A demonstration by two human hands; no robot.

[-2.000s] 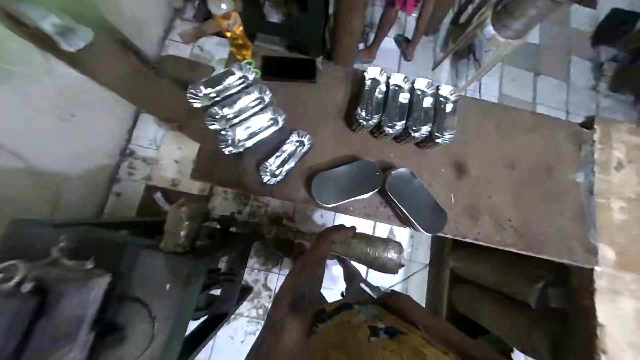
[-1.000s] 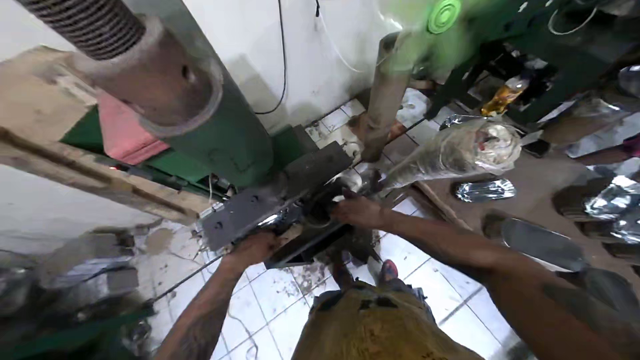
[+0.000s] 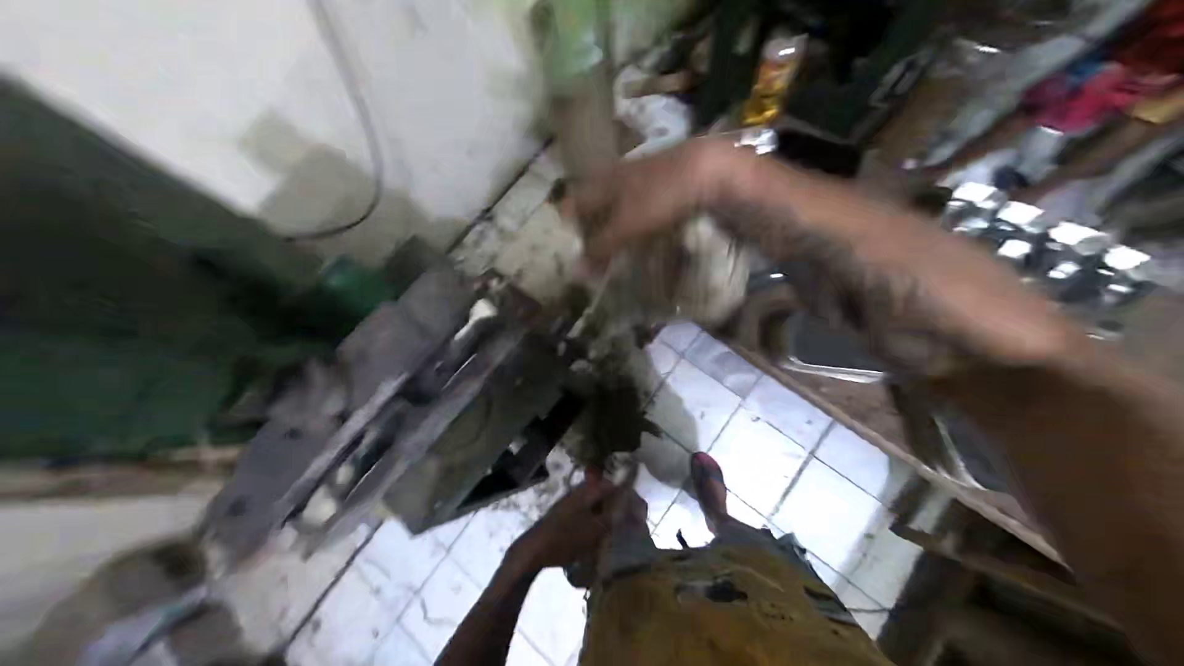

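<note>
My right hand (image 3: pixel 615 208) is raised at the upper middle, close to a blurred cylindrical object (image 3: pixel 671 277); blur hides whether it grips anything. Lower down, my left hand (image 3: pixel 583 518) is in front of my body, below a dark, dirty mass (image 3: pixel 610 416), and its fingers are unclear. To the left of both hands stands a grey metal press fixture (image 3: pixel 462 416) with parallel bars and a gap between them.
A workbench on the right carries foil-wrapped bundles (image 3: pixel 1064 240) and an oval metal tray (image 3: pixel 832 347). Behind it is a bottle of yellow liquid (image 3: pixel 772 83). A green machine frame (image 3: pixel 139 351) blocks the left. White floor tiles (image 3: pixel 749 444) lie below.
My right hand has moved from the metal fixture to above it, beside the cylinder. My left hand has left the fixture's near side and is closer to my body. The view has turned.
</note>
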